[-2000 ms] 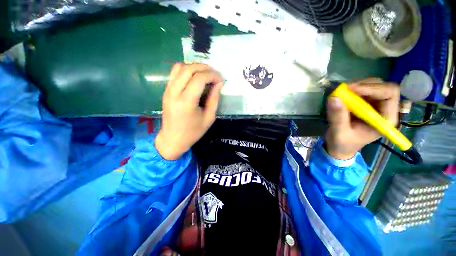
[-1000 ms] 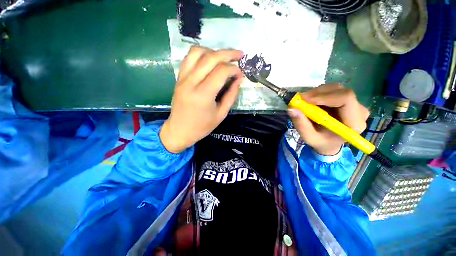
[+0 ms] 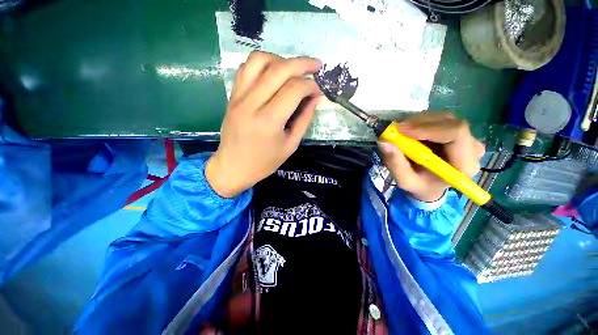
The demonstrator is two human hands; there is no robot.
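Observation:
A small round black circuit board (image 3: 340, 81) with shiny pads lies on the white sheet (image 3: 393, 62). My right hand (image 3: 433, 154) holds the yellow soldering iron (image 3: 436, 163) like a pen. Its metal tip reaches the lower left edge of the board. My left hand (image 3: 265, 118) is at the board's left edge, with thumb and forefinger nearly together. What is between these fingertips is too small to tell.
A pale round pot (image 3: 472, 33) with silvery filling and a blue box with a round knob (image 3: 547, 112) stand at the right. A black ragged strip (image 3: 248, 18) lies at the sheet's upper left. A parts tray (image 3: 518, 252) is low at right.
My right hand has brought the iron left and down onto the board. My left hand has moved right to the board's edge. Over the last second both hands have stayed nearly still.

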